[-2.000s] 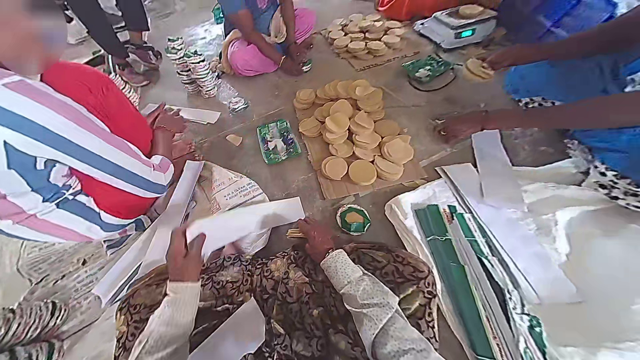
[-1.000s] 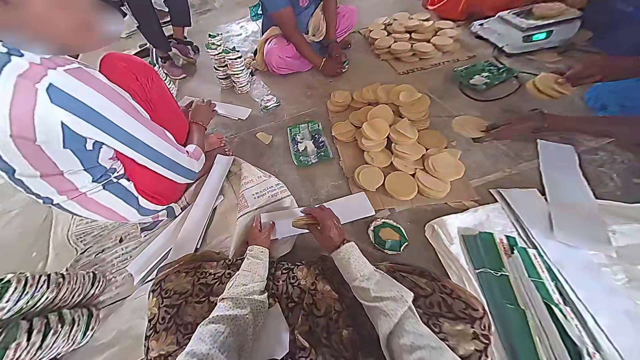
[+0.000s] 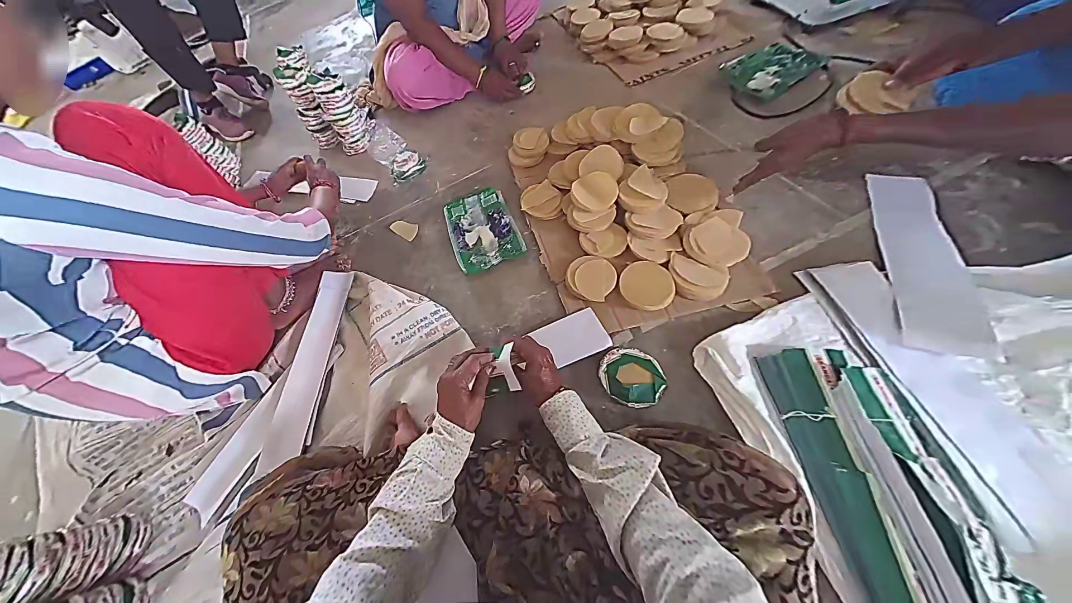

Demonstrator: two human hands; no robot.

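Observation:
In front of my lap, my left hand [image 3: 465, 387] and my right hand [image 3: 537, 368] are close together, both gripping a small green-and-white folded wrapper [image 3: 505, 368] between the fingertips. What the wrapper holds is hidden. A white paper strip [image 3: 571, 338] reaches out beyond my right hand to the upper right. Right of that hand, a round green-wrapped packet [image 3: 633, 377] with a tan centre lies on the floor. Farther off, many thin tan discs [image 3: 647, 286] are piled in short stacks on a flattened cardboard sheet [image 3: 758, 289].
A green plastic packet [image 3: 483, 231] lies left of the cardboard. Green and white strips [image 3: 825, 469] lie on white sacking at right, long white strips [image 3: 306, 377] at left. Several people sit around; a co-worker's hand [image 3: 796, 144] extends beside the discs. Wrapped stacks [image 3: 322, 105] stand farther back.
Two seconds ago my hands were apart, the left on a white strip and the right on tan discs. They have come together, and a green-and-white wrapper now shows between them.

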